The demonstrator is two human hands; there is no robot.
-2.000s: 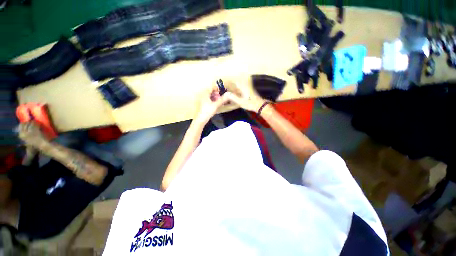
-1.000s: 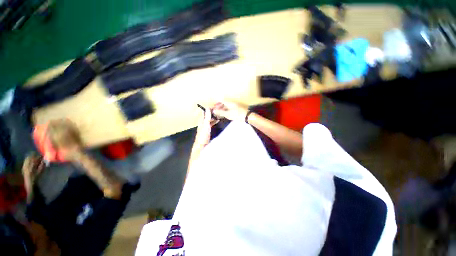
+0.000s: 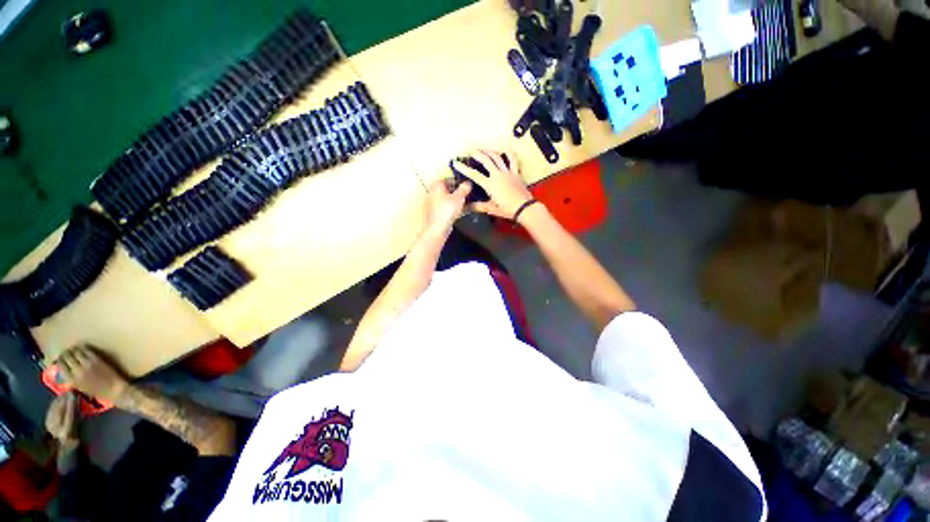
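Observation:
A short row of black moulded parts [image 3: 469, 167] lies at the bench's near edge, partly hidden by my hands. My right hand [image 3: 501, 185] lies over it with the fingers curled on its far and right side. My left hand [image 3: 446, 203] is against its near left side, fingertips on the black parts. How many parts are between my hands cannot be told. A loose pile of black parts [image 3: 559, 73] lies beyond and right of my hands, beside a light-blue fixture [image 3: 629, 77] with dark holes.
Long black ribbed rows [image 3: 209, 189] and a short row [image 3: 208, 277] lie to the left. A green belt [image 3: 153, 61] runs beyond the bench. A neighbour's hands [image 3: 90, 375] are at an orange fixture [image 3: 54, 379]. White papers [image 3: 722, 25] are right. A red-orange stool [image 3: 571, 199] stands below the bench.
My hands have come together at the short black row, which was right of them and uncovered before. The thin black part that stuck out of my left hand no longer shows separately. The view has turned.

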